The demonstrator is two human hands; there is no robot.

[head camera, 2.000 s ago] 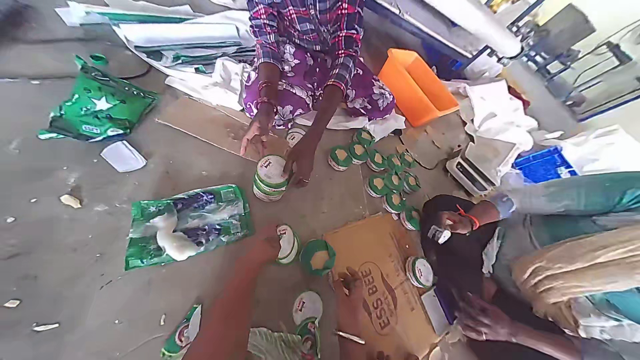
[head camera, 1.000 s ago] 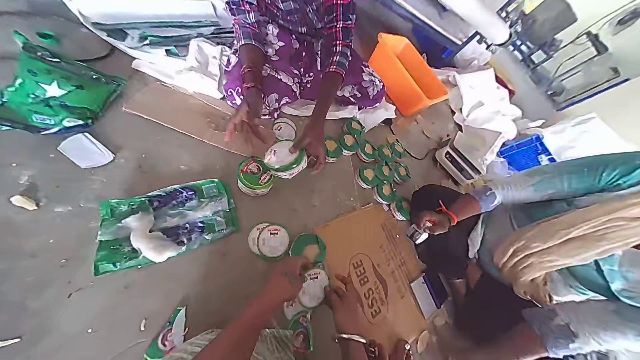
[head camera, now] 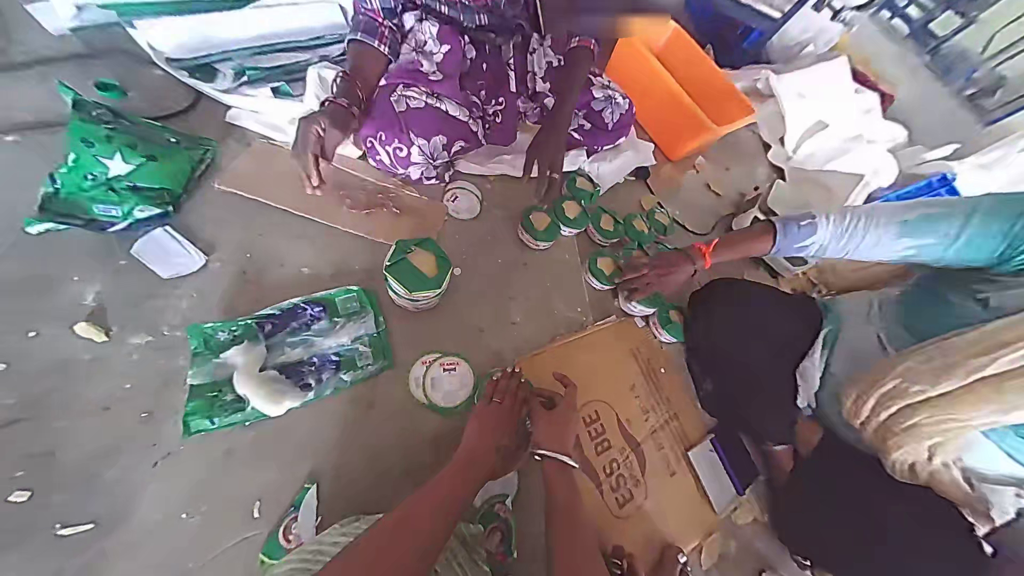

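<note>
My left hand (head camera: 498, 412), with a ring, lies over a green-edged round item at the cardboard's left corner, its fingers hiding most of it. Close against it, my right hand (head camera: 554, 416), with a bangle at the wrist, bends its fingers toward the same item. Just left of my hands, round white labelled discs with green rims (head camera: 449, 381) overlap on the floor. Farther forward stands a round stack with a folded green top (head camera: 418, 270). Several similar green-topped round packs (head camera: 571, 214) stand at the centre right, and a co-worker's hand (head camera: 660, 272) rests on some.
Flattened printed cardboard (head camera: 640, 400) lies right of my hands. A green plastic wrapper (head camera: 288, 352) and a green bag (head camera: 120, 168) are on the left. Opposite, a seated person's hands (head camera: 320, 144) hover near a cardboard strip (head camera: 336, 196). An orange crate (head camera: 680, 88) stands beyond.
My two hands have come together over the green-edged item. The person opposite has let go of the round stack. The co-worker on the right has reached a hand to the green-topped packs.
</note>
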